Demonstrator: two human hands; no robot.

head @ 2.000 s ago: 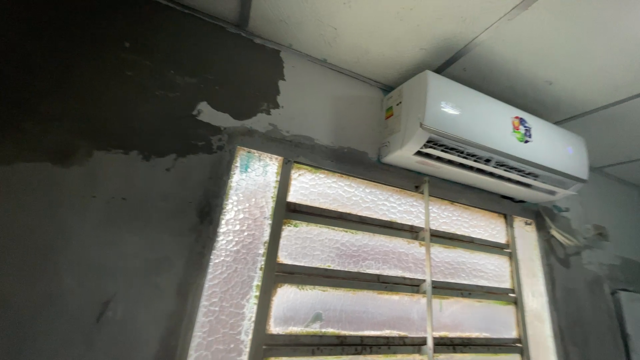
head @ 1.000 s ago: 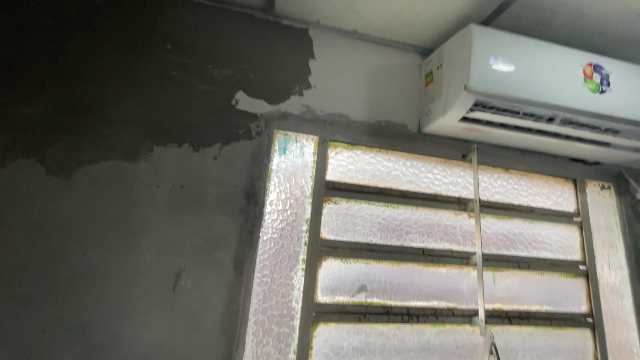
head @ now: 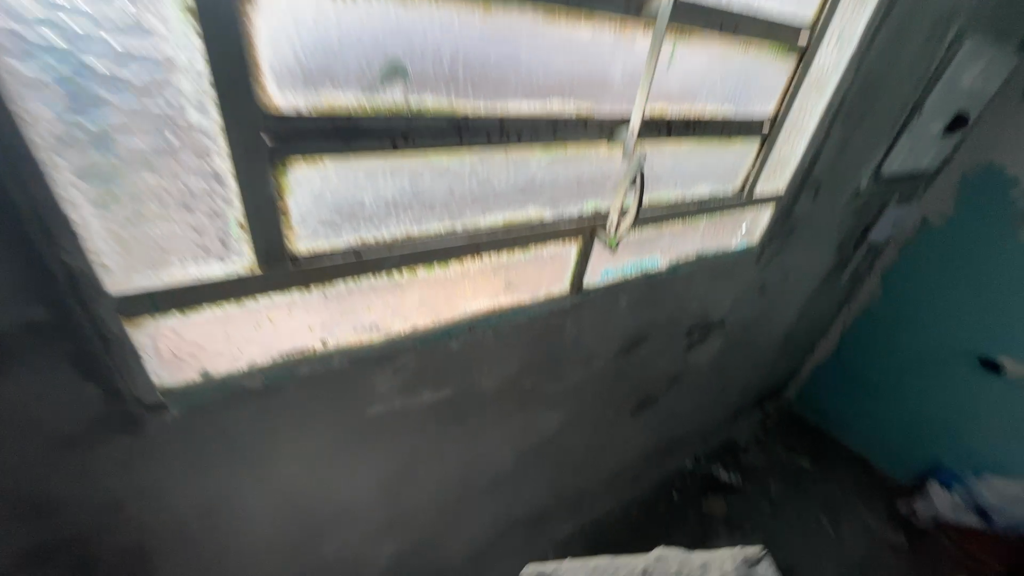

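Observation:
Neither my left hand nor my right hand shows in the head view, so what they hold cannot be seen. A louvred window [head: 512, 188] with textured glass panes and a dark metal frame fills the upper part, blurred by motion. Its pale metal operating lever [head: 628, 192] hangs down near the right side of the panes. Grey plastered wall [head: 384, 456] lies below the window. At the bottom edge, the top of a rough, whitish object [head: 656, 564] comes into view; what it is cannot be told.
To the right is a teal-painted wall [head: 920, 344] with ragged plaster edges and a pale box or panel [head: 952, 120] above it. White and blue items [head: 972, 500] lie low at the right, near dark floor with debris.
The view has swung down from the ceiling and the white air conditioner to the window's lower part and the wall beneath it. No hand shows in any frame.

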